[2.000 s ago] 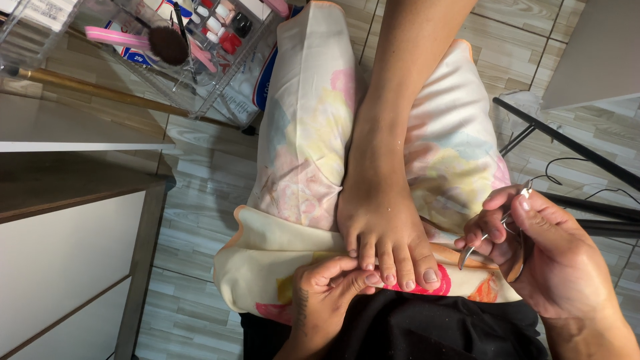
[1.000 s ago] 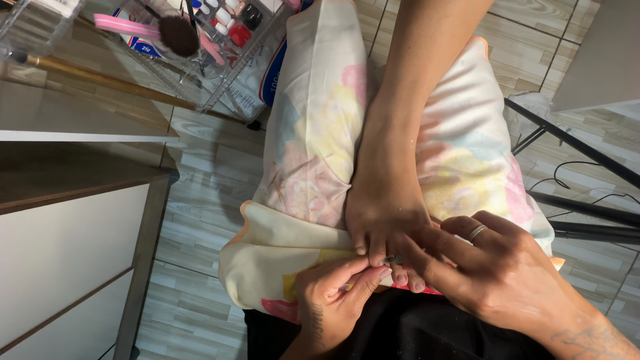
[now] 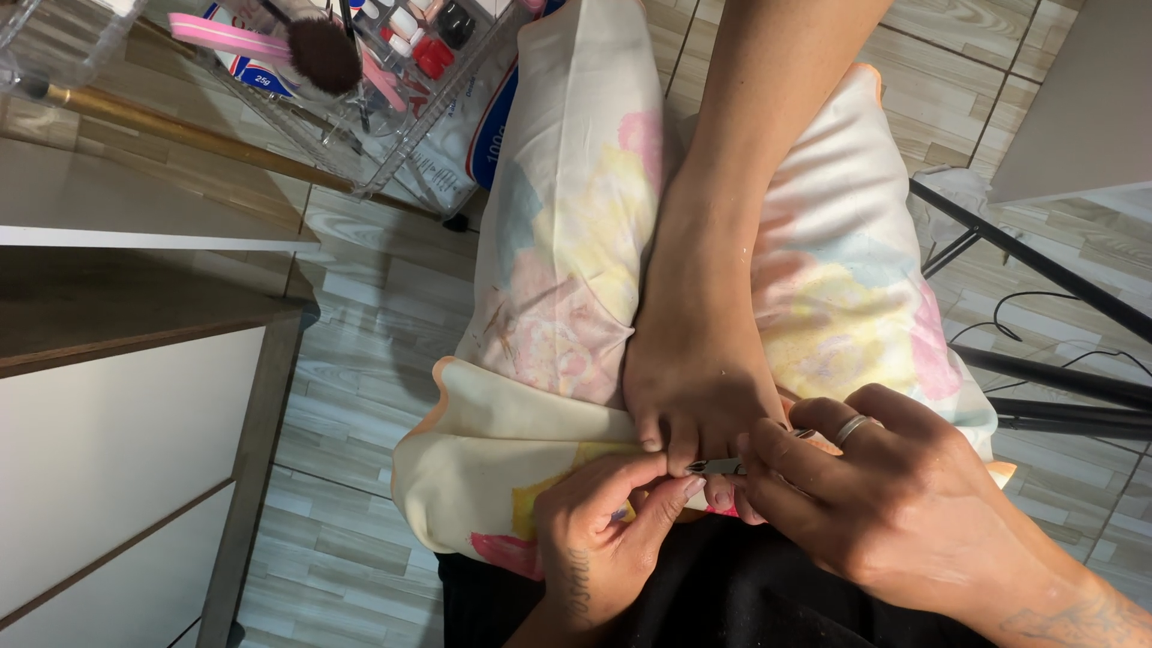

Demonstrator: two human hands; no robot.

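Note:
Another person's bare foot (image 3: 706, 333) rests on a floral cushion (image 3: 567, 270) across my lap, toes toward me. My left hand (image 3: 612, 522) pinches one of the smaller toes between thumb and forefinger. In my right hand (image 3: 855, 486), which wears a silver ring (image 3: 850, 430), is a metal cuticle nipper (image 3: 717, 466); its tip lies at the nail of that same toe. My right fingers cover the nipper's handles and the big toe side of the foot.
At the upper left, a clear plastic organizer (image 3: 387, 171) holds nail polish bottles (image 3: 434, 56) and a dark-bristled brush (image 3: 324, 56). A white cabinet (image 3: 117, 450) stands at the left. Black metal legs (image 3: 1035, 256) and a thin cable (image 3: 999, 315) are at the right.
Two seconds ago my right hand held the nipper palm up, right of the foot; it has since turned over and moved left onto the toes. My left hand has stayed at the toes.

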